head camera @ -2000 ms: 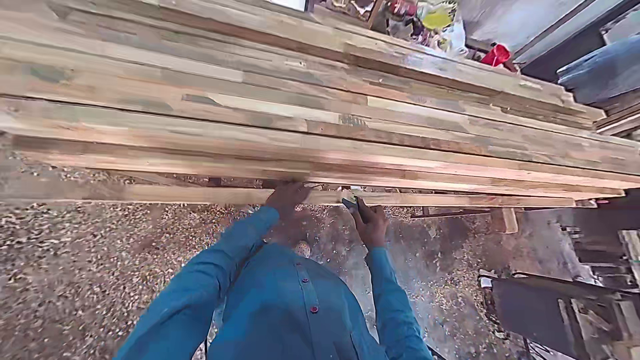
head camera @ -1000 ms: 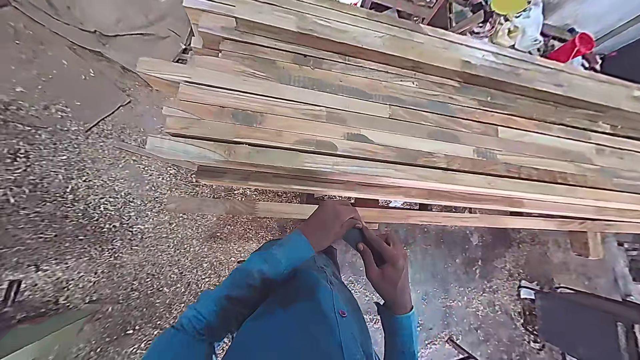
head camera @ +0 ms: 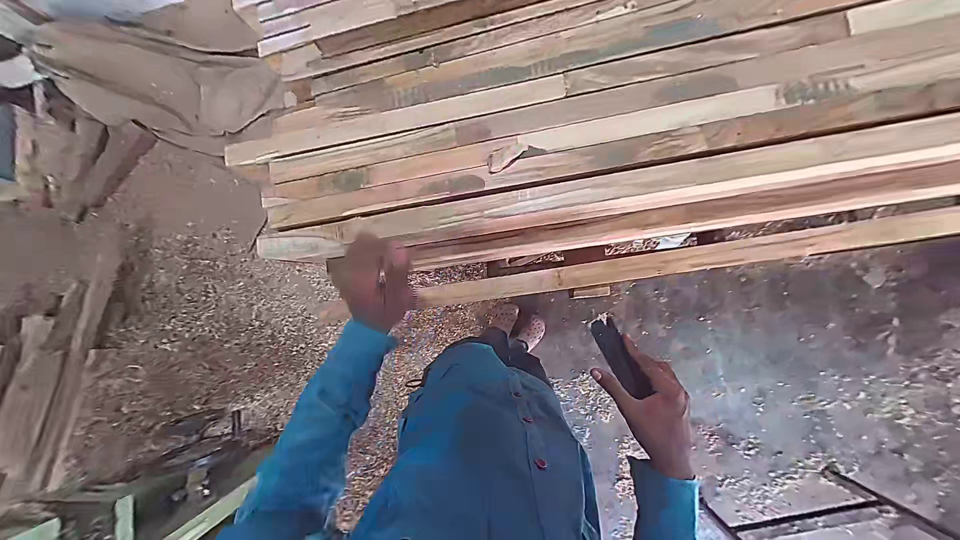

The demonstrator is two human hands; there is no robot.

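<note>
My right hand (head camera: 660,409) holds a dark, narrow block-like object (head camera: 622,358) between thumb and fingers, off to the near side of the wood. Blurred, my left hand (head camera: 373,281) is at the left end of the near edge of the wooden strips (head camera: 480,184); a small shiny bit shows at its fingers, and whether it grips anything is unclear. A single wooden strip (head camera: 675,259) lies apart along the near side, its left part just right of my left hand. A small pale wood chip (head camera: 506,156) rests on top of the strips.
Wood shavings (head camera: 210,322) cover the ground at left. Rough timber pieces (head camera: 60,375) lie at far left, below a crumpled brown sheet (head camera: 150,82). A dark metal frame (head camera: 810,514) stands at bottom right, and a green-edged object (head camera: 217,510) at bottom left.
My hands, close together one second ago, are now well apart. The left hand is at the strips' left end, and the right keeps the dark object. The view has swung left.
</note>
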